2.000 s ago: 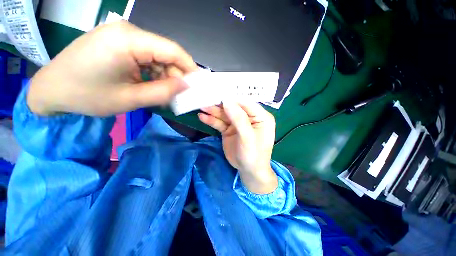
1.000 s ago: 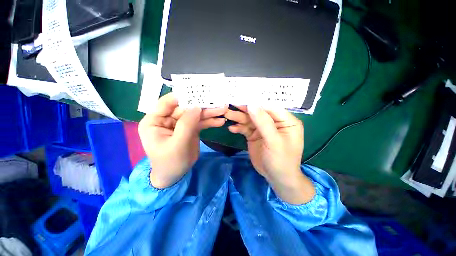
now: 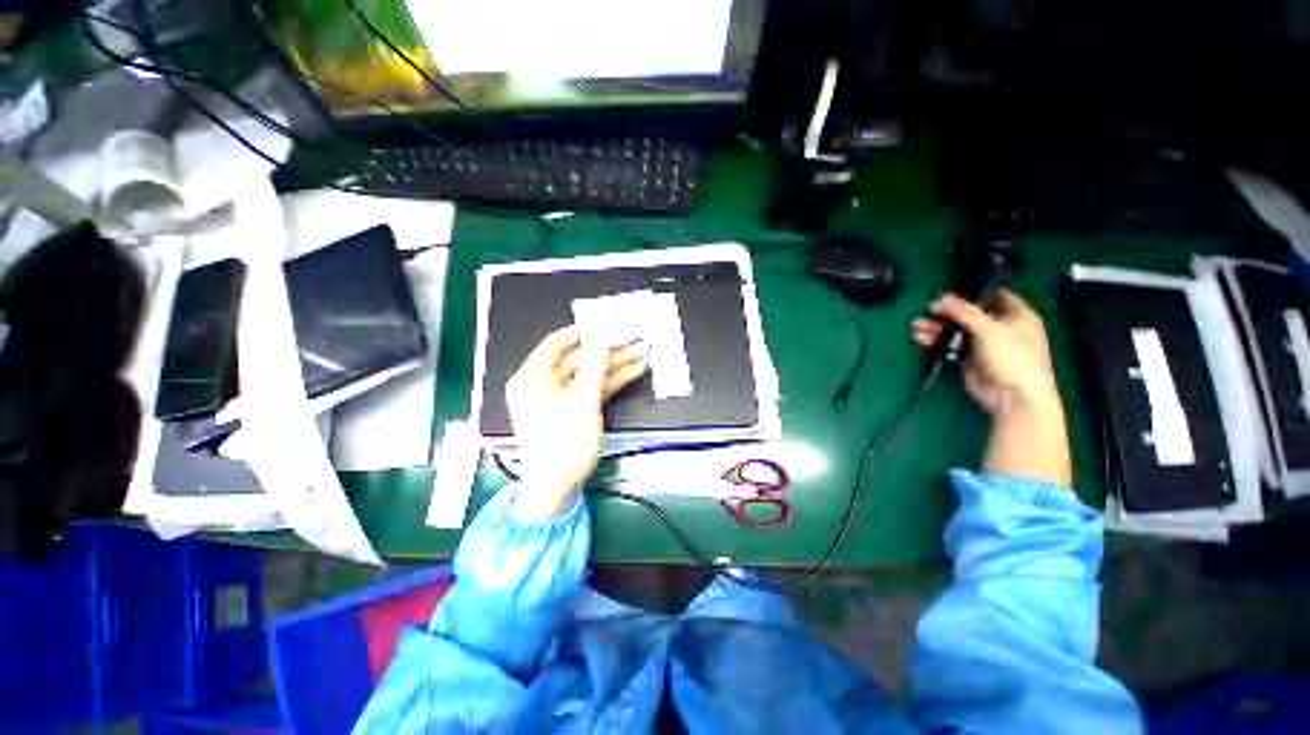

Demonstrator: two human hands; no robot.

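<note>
A black tablet lies on a white sheet on the green bench. A white printed label is over its back. My left hand is over the tablet's left half, its fingers holding a label piece at the label's left part. My right hand is to the right, closed around the black barcode scanner; its cable runs down and left across the bench. Red-handled scissors lie below the tablet, blades hard to see.
A keyboard and monitor stand behind. A mouse lies behind right. Labelled tablets lie at right. At left are a long paper strip, a black phone-like device and another dark device. A blue bin sits below.
My right hand has let go of the label, moved right and taken hold of the scanner. My left hand still holds a label piece. The view has shifted to show the monitor, keyboard and scissors.
</note>
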